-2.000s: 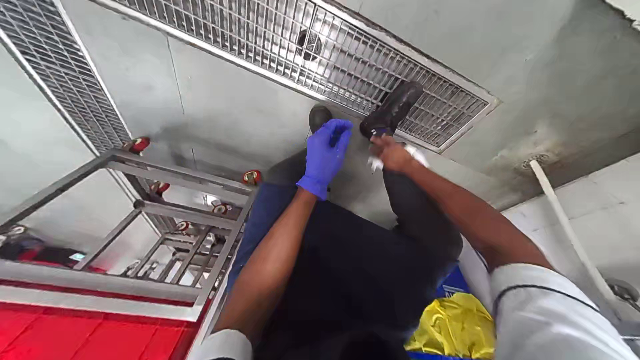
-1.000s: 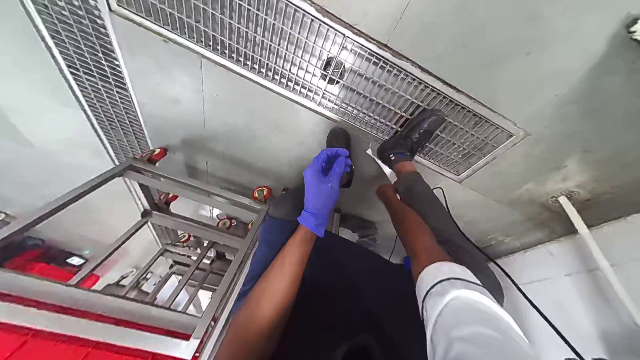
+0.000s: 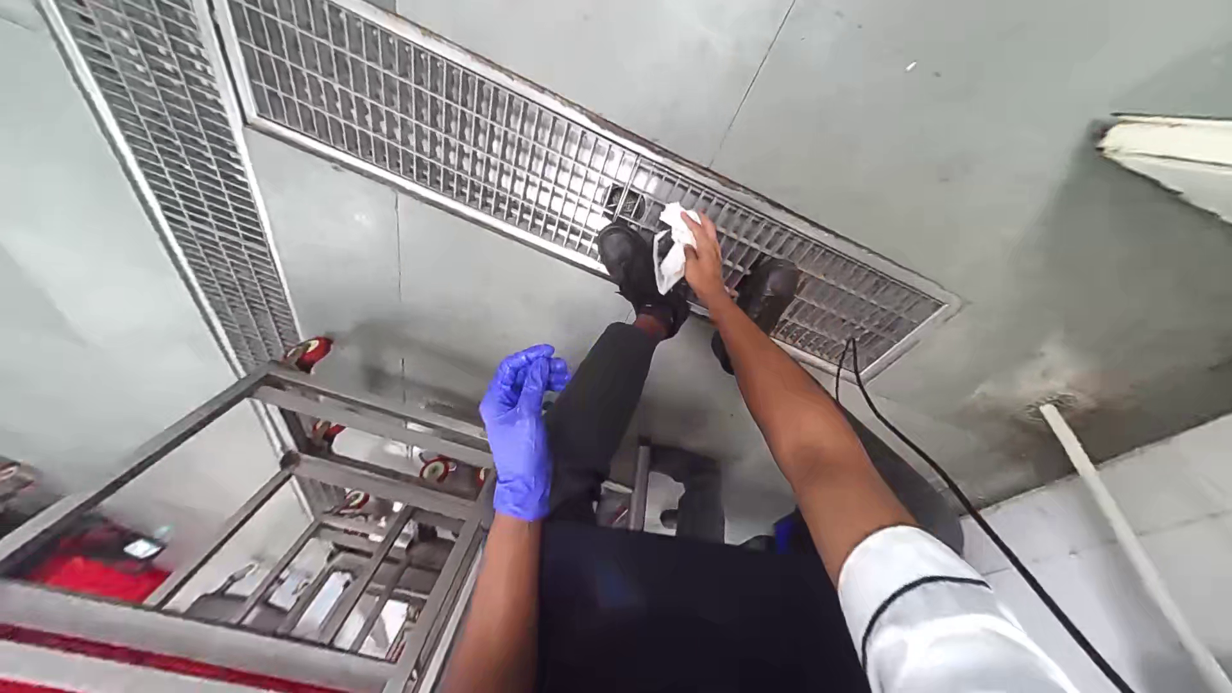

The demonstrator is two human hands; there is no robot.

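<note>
My left hand (image 3: 523, 423), in a blue disposable glove, is raised beside my left trouser leg with its fingers curled and pinched together. Whether anything small sits between those fingertips cannot be told. My right hand (image 3: 705, 258) is bare and grips a crumpled white tissue or cloth (image 3: 677, 248). It reaches down between two black shoes, close to the left one (image 3: 626, 252); the right black shoe (image 3: 773, 287) rests partly on the metal floor grating (image 3: 539, 164). A dark apron covers my lap.
A metal frame rack (image 3: 385, 470) with red-hubbed caster wheels (image 3: 308, 353) stands at lower left. A black cable (image 3: 948, 481) runs across the lower right. A white pipe (image 3: 1116, 520) meets the floor near the wall. A second grating (image 3: 183, 173) lies at upper left.
My right hand has extended farther forward over the grating, with the white tissue or cloth now plainly in it. One shoe has moved onto the grating's edge. The view has shifted noticeably.
</note>
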